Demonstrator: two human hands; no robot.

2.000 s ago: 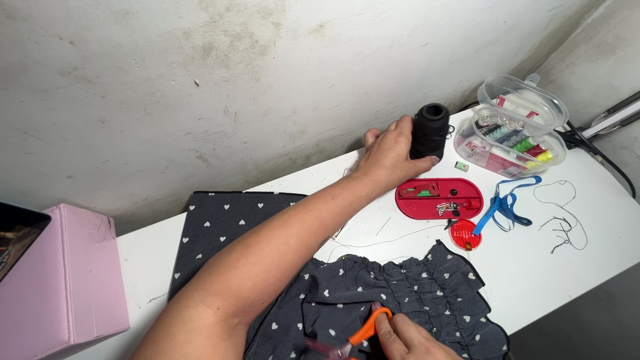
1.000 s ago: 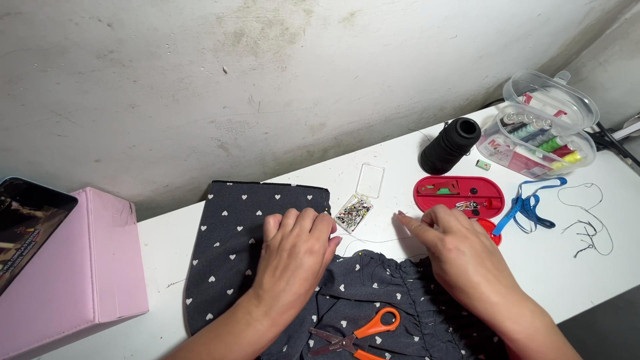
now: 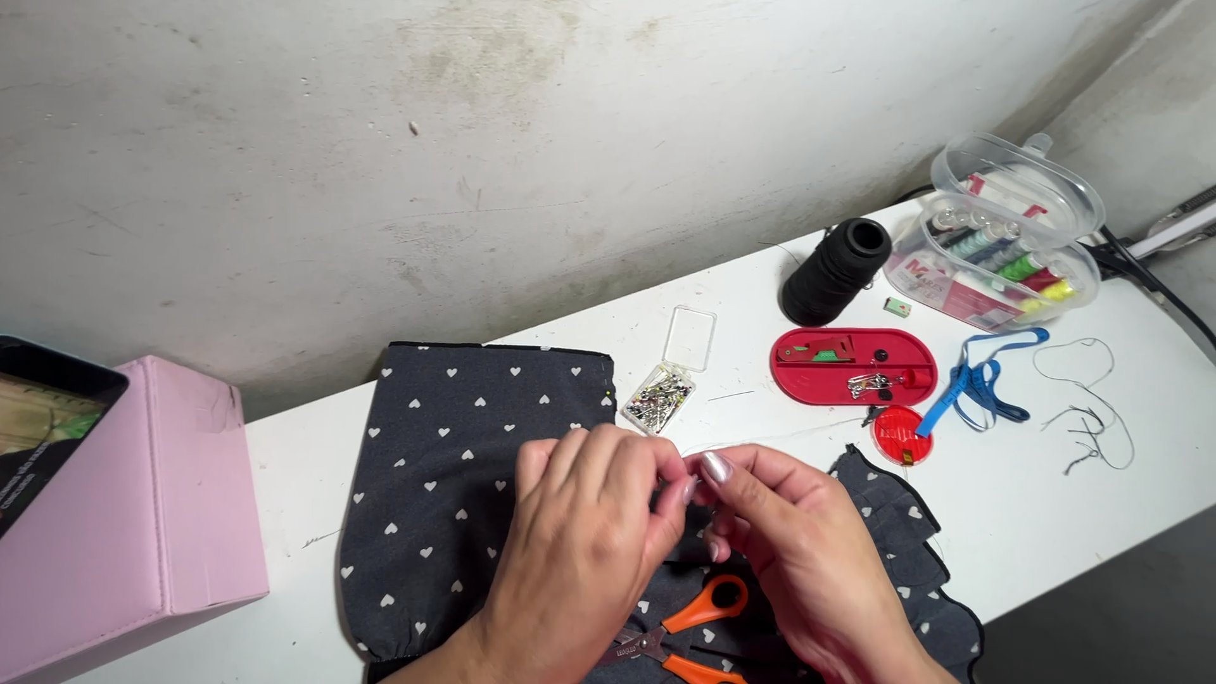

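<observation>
My left hand (image 3: 594,532) and my right hand (image 3: 807,532) meet fingertip to fingertip above a dark grey cloth with white hearts (image 3: 456,456). Both pinch a thin thread, of which a pale length trails right over the table. Orange-handled scissors (image 3: 655,641) lie on the cloth just below the hands, blades apart. Behind the hands stands an open clear box of pins (image 3: 658,399). A red sewing-kit case (image 3: 853,389) holds safety pins and buttons, with a round red needle case (image 3: 902,435) at its lower edge. A black thread cone (image 3: 836,273) stands behind it.
A clear tub of coloured thread spools (image 3: 993,266) is at the back right. Near it lie a blue ribbon-like tape (image 3: 983,389) and loose dark thread (image 3: 1092,418). A pink box (image 3: 142,513) with a screen device (image 3: 47,418) fills the left side, against the wall.
My hands were apart over the cloth a second ago and have come together. Earlier, my left hand was at the thread cone and my right hand held the scissors, which now lie on the cloth.
</observation>
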